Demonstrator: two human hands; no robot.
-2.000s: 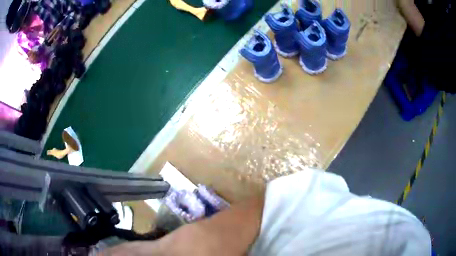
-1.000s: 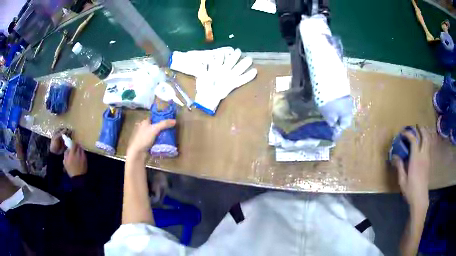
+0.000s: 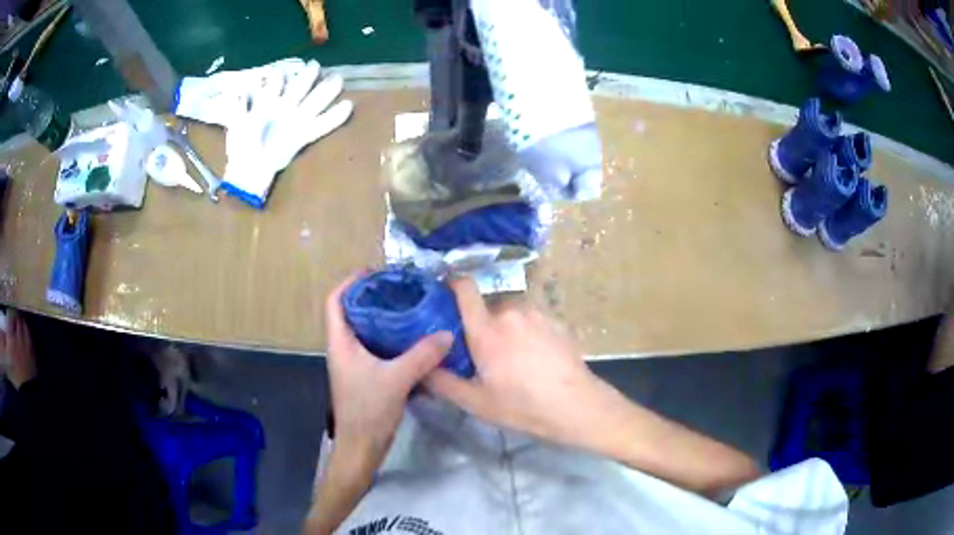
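A blue molded doll shorts part (image 3: 398, 308) is held in front of my body, its open waist facing up. My left hand (image 3: 371, 376) grips it from the left side, with the thumb across its front. My right hand (image 3: 513, 361) grips it from the right. Behind it, the worn olive-brown press pad (image 3: 450, 188) sits on blue material (image 3: 486, 225) over a white sheet. The press handle (image 3: 539, 89), wrapped in white green-dotted cloth, slopes down at the pad's right.
White gloves (image 3: 267, 120), a silver tool (image 3: 199, 160), a small bottle (image 3: 169, 167) and a white box (image 3: 105, 172) lie left. One blue part (image 3: 69, 261) stands far left, several (image 3: 826, 178) far right. The green belt (image 3: 669, 47) runs behind.
My hands have come together in front of me from far left and right, now around one blue part. The view has shifted right. The blue part at my left hand's former place is gone.
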